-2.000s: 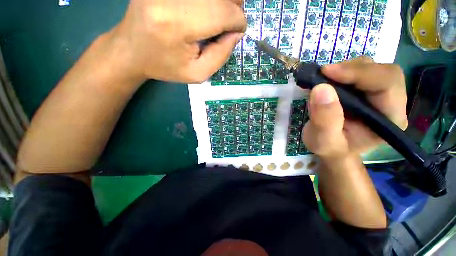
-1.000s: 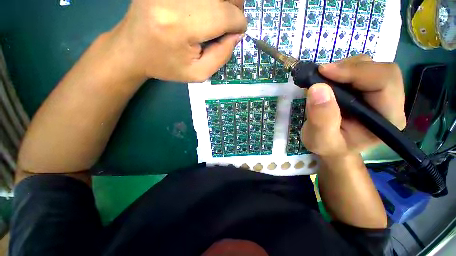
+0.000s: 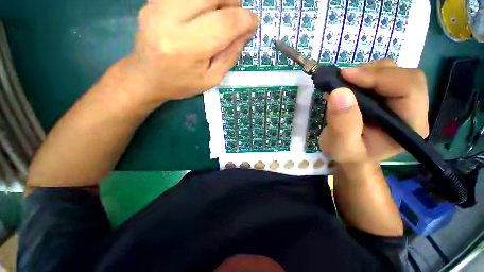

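Note:
My right hand holds the black-handled soldering iron like a pen. Its bare metal tip points up-left over the upper left block of the PCB panels. My left hand is closed with thumb and fingertips together just left of the tip, over the same block. Solder wire cannot be made out at its fingertips. The panels sit in a white tray with round tan holes along its near edge. My right hand covers part of the lower right block.
The tray lies on a dark green mat. A yellow round pot is at the upper right, with a flat black phone below it. A blue object is at lower right. Stacked pale sheets stand at far left.
The tray and mat edge sit slightly higher in the picture. My left hand has shifted slightly up-left, away from the iron tip. My right hand keeps its hold on the iron.

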